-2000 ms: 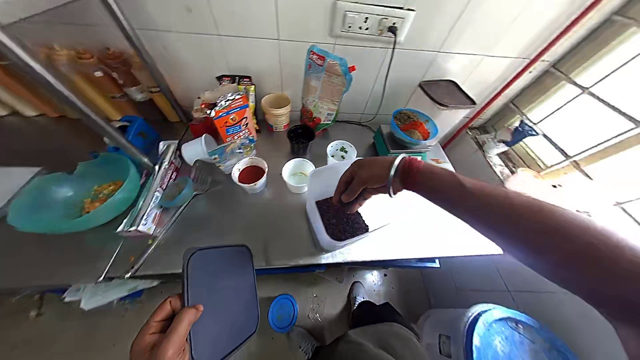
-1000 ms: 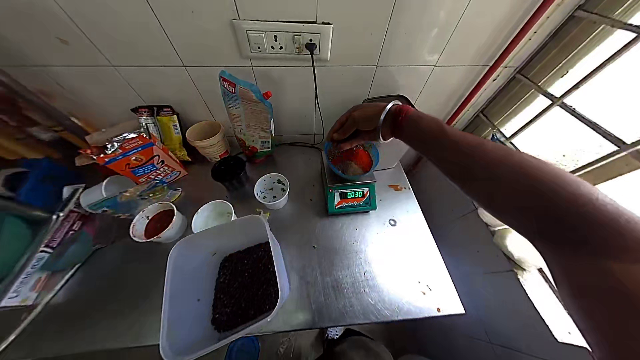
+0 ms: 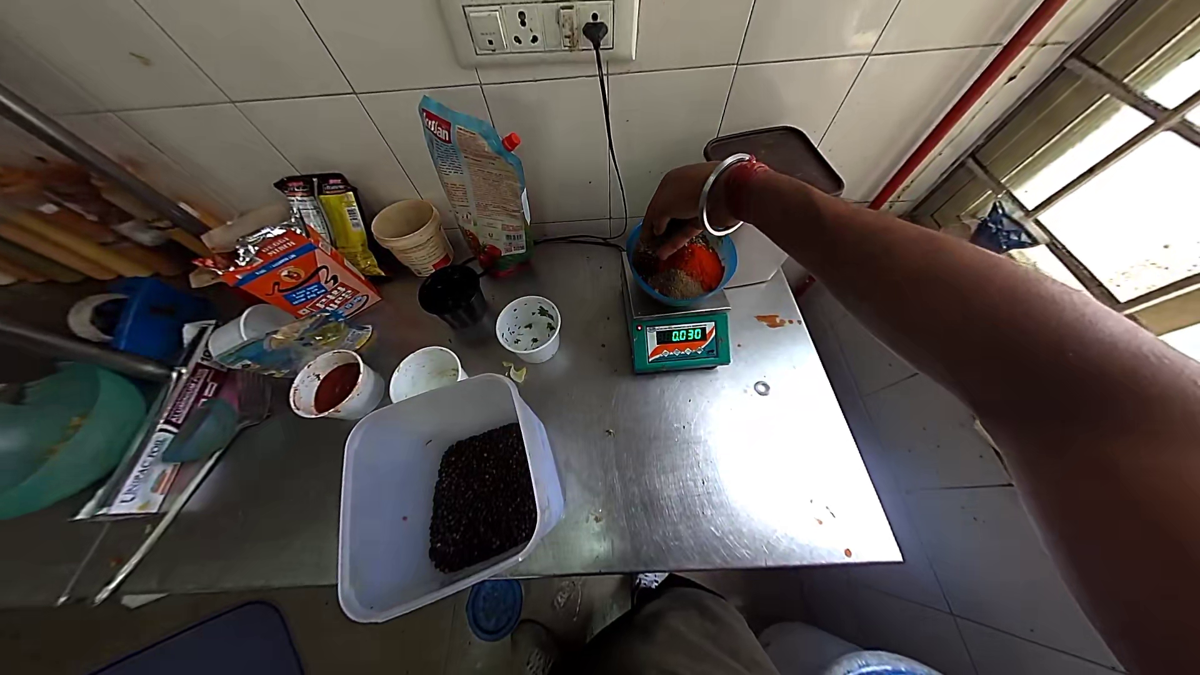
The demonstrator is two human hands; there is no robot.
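Note:
My right hand (image 3: 682, 208), with a metal bangle at the wrist, reaches down into a blue bowl (image 3: 727, 255) of red and brown ground spices. Its fingertips are partly hidden in the bowl, so whether they pinch anything does not show. The bowl rests on a green digital scale (image 3: 679, 341) with a lit display. Toward the front left, a translucent white plastic tub (image 3: 386, 525) holds small dark seeds or grains (image 3: 483, 497) on its right side. My left hand is out of view; a dark lid (image 3: 211, 647) shows at the bottom left.
Left of the scale stand a white cup with green bits (image 3: 529, 328), a black cup (image 3: 453, 296), a cup of red powder (image 3: 336, 384) and a standing pouch (image 3: 478, 187). A foil box (image 3: 164, 441) and long utensils lie farther left. A power cord runs behind the scale.
My right hand has moved from the plastic tub to the blue bowl on the scale. My left hand, seen earliest holding the dark lid, has left the view.

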